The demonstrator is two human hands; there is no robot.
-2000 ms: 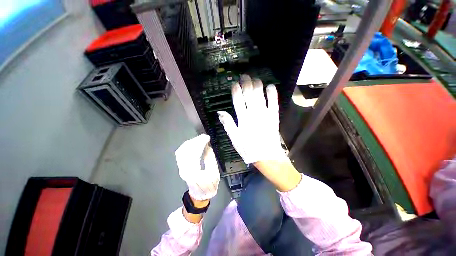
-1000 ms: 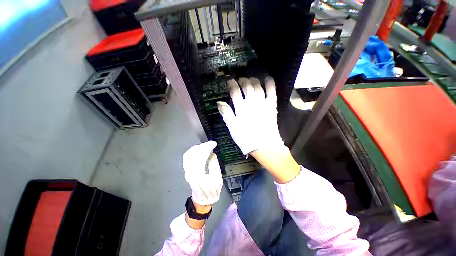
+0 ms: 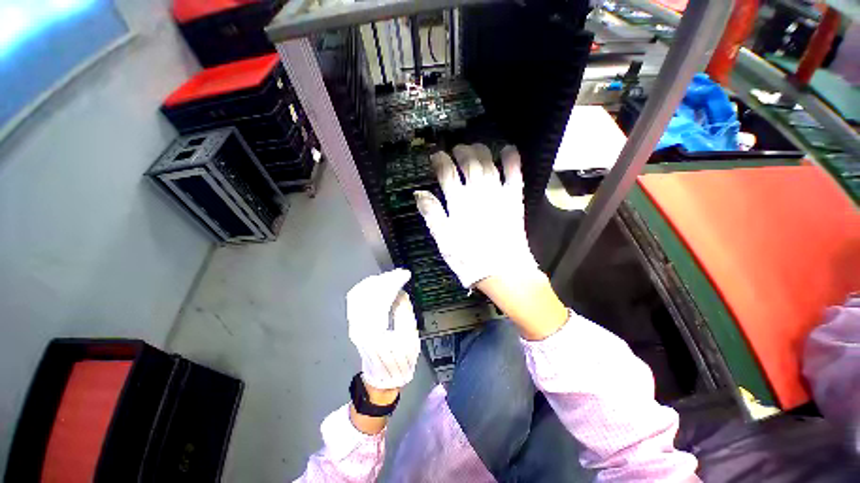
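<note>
The magazine rack [image 3: 325, 141] stands upright in front of me, with black ribbed side walls and a silvery top and base. Several green circuit boards [image 3: 429, 108] lie stacked in its slots. My right hand [image 3: 479, 215], in a white glove, is spread flat at the rack's open front, fingers apart, over the boards' near edges; it holds nothing. My left hand [image 3: 383, 325], in a white glove with a black band at the wrist, is beside the rack's lower left front. Its fingers are curled; whether something is inside them cannot be seen.
Black bins with orange-red sheets [image 3: 85, 415] stand on the floor at lower left and are stacked [image 3: 226, 85] at upper left. An empty rack [image 3: 217, 184] is by the wall. The bench mat [image 3: 754, 245] and blue cloth [image 3: 702, 118] are at right. A person's pink sleeve [image 3: 835, 354] shows.
My right hand has moved slightly down and left against the boards over the two seconds. My left hand has shifted slightly down and right. The rack appears slightly shifted in the view.
</note>
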